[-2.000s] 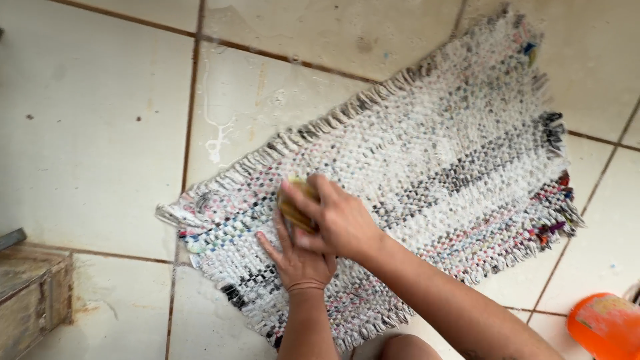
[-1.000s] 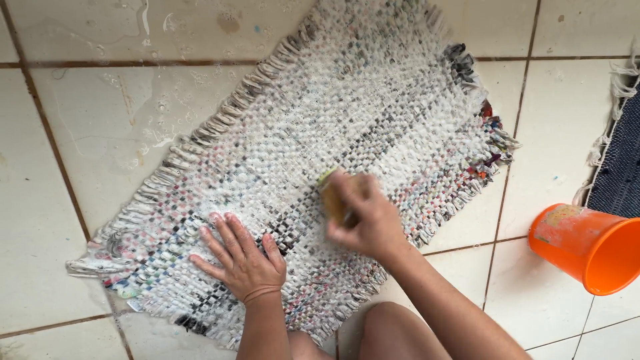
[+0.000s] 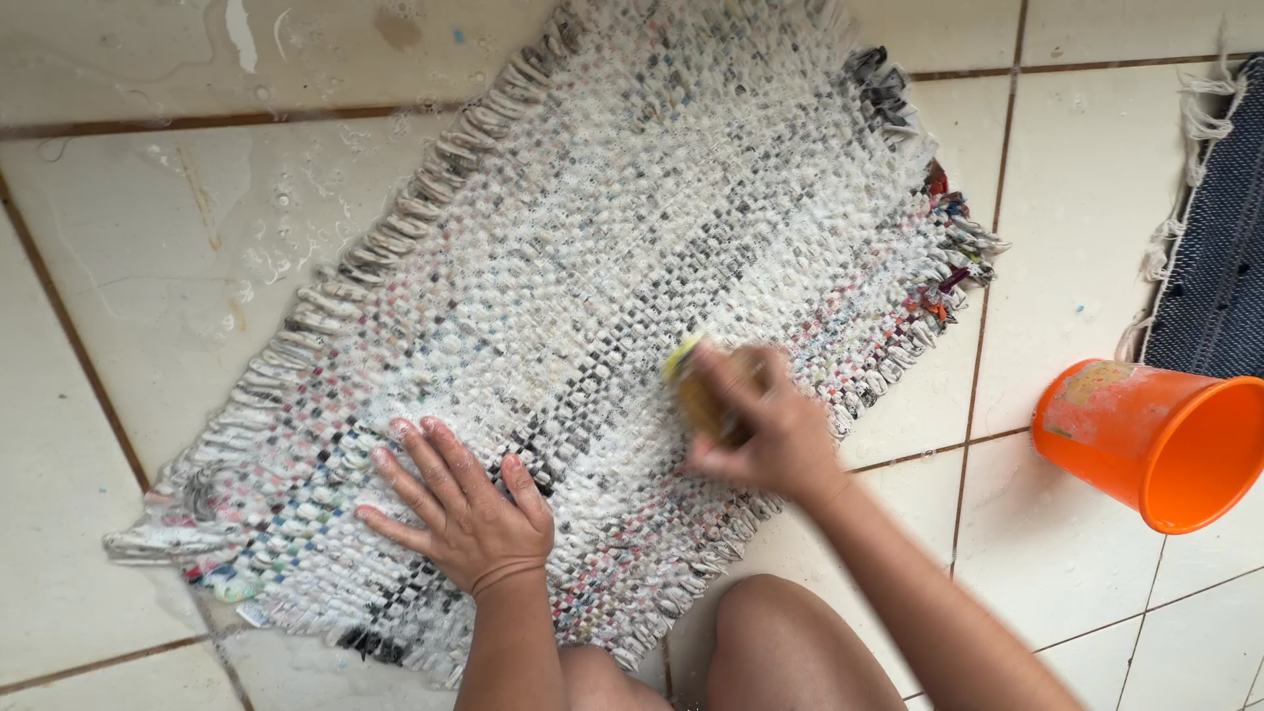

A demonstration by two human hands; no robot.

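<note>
A woven rag rug (image 3: pixel 592 247), pale with black, pink and blue flecks and fringed edges, lies wet and soapy across the floor tiles. My left hand (image 3: pixel 469 509) presses flat on its lower left part, fingers spread, with suds on the fingertips. To the right, my right hand (image 3: pixel 775 425) grips a scrubbing brush (image 3: pixel 719 395) with a brownish body and a yellow-green edge against the rug. Motion blurs the brush, and my fingers hide part of it.
An orange plastic bucket (image 3: pixel 1116 425) lies on its side at the right. Behind it is a dark blue woven mat (image 3: pixel 1215 237) with white fringe. Water and suds wet the tiles (image 3: pixel 227 217) at the upper left. My knees are at the bottom edge.
My hands were close together on the rug two seconds ago; now they are apart, the right hand with the brush farther right. The view has shifted, showing more of the bucket and the blue mat.
</note>
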